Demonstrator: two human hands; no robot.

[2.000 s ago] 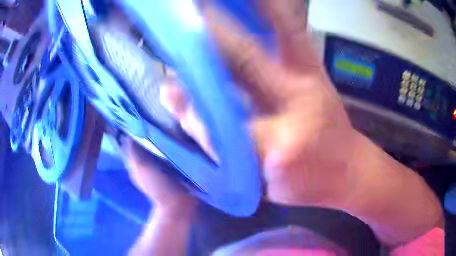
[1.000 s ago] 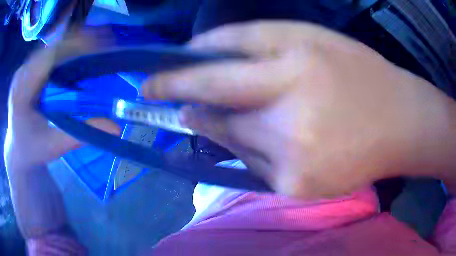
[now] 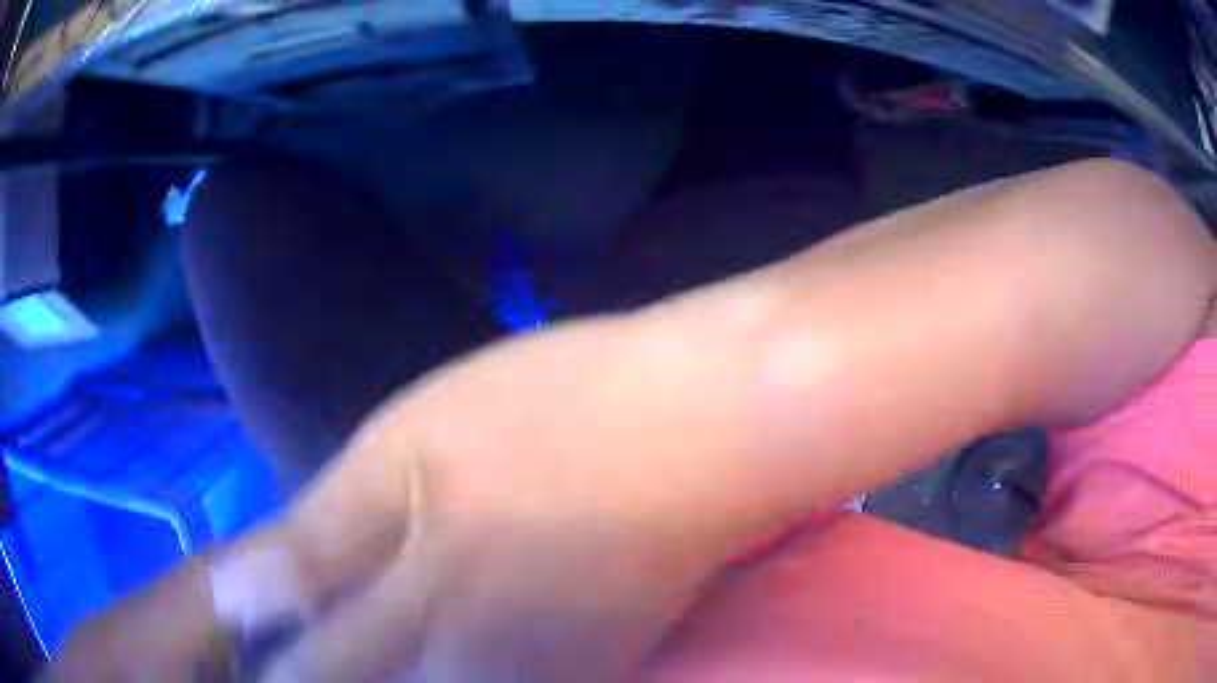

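My right hand [image 3: 414,547] is large and blurred at the bottom left. Its forearm crosses the view from the right. The fingers point to the lower left and are partly cut off by the bottom edge. A small pale patch [image 3: 258,587] shows at the fingers, with something dark below it; I cannot tell what it is or whether it is held. My left hand is not clearly in view. No reel can be made out in my hand.
The bench edge [image 3: 307,54] curves across the top. A blue crate [image 3: 120,494] is low on the left. My dark-clothed leg [image 3: 320,294] is left of centre, and pink clothing [image 3: 868,600] is at the bottom right.
The blue reel held between both hands has left the view. The left hand is no longer clearly seen. The right hand has moved down and left, and the parts counter seen earlier is out of view.
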